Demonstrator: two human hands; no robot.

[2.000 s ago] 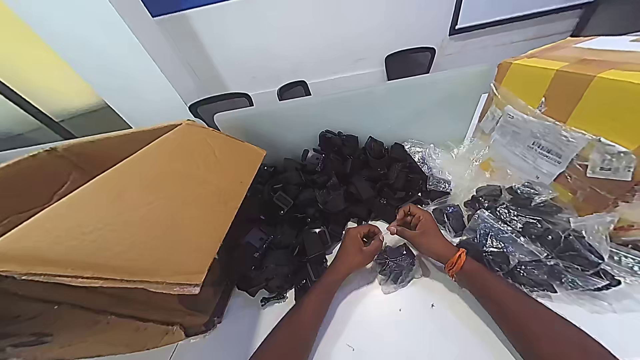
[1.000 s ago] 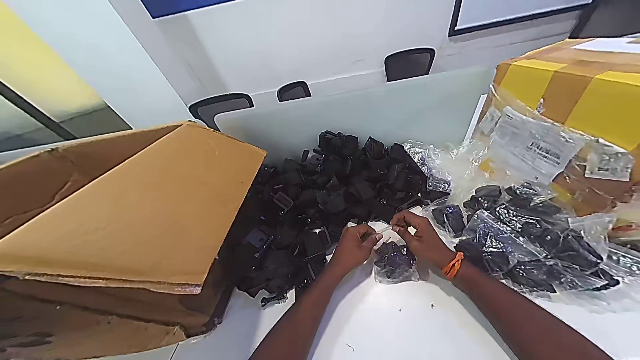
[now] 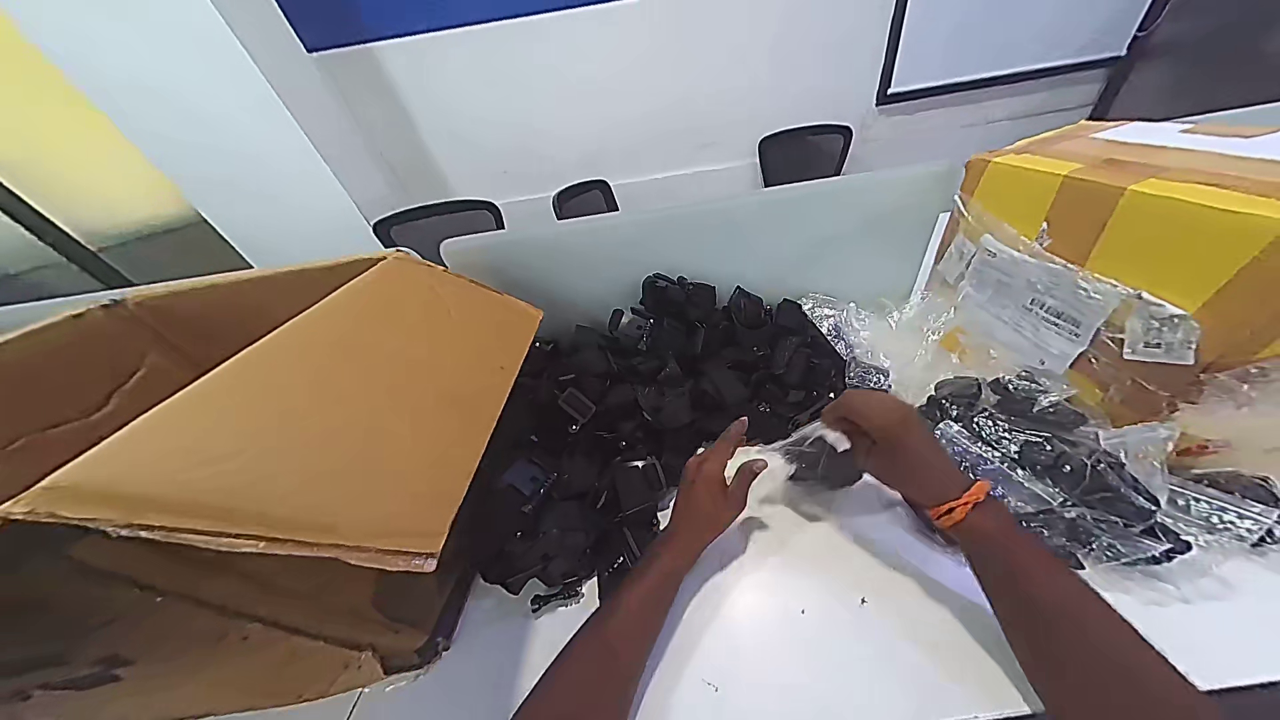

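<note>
My right hand [image 3: 885, 440], with an orange cord on its wrist, pinches the top of a clear plastic bag [image 3: 822, 460] that holds a dark item. The bag is blurred. To its left, my left hand [image 3: 715, 485] has thumb and fingers apart and holds nothing. Behind both hands spreads a large heap of black plastic parts [image 3: 660, 390], some with buckle-like frames. On the right lies a pile of clear bags with black parts inside [image 3: 1060, 460].
An open cardboard box [image 3: 300, 400] stands at the left. A taped brown and yellow carton [image 3: 1180, 230] stands at the right, with clear packaging bearing printed labels [image 3: 1040, 305] against it. Behind the heap rises a frosted panel [image 3: 750, 240], with chairs beyond.
My hands were close together at the bag's top. Now my left hand has let go and opened, and my right hand has moved right with the bag.
</note>
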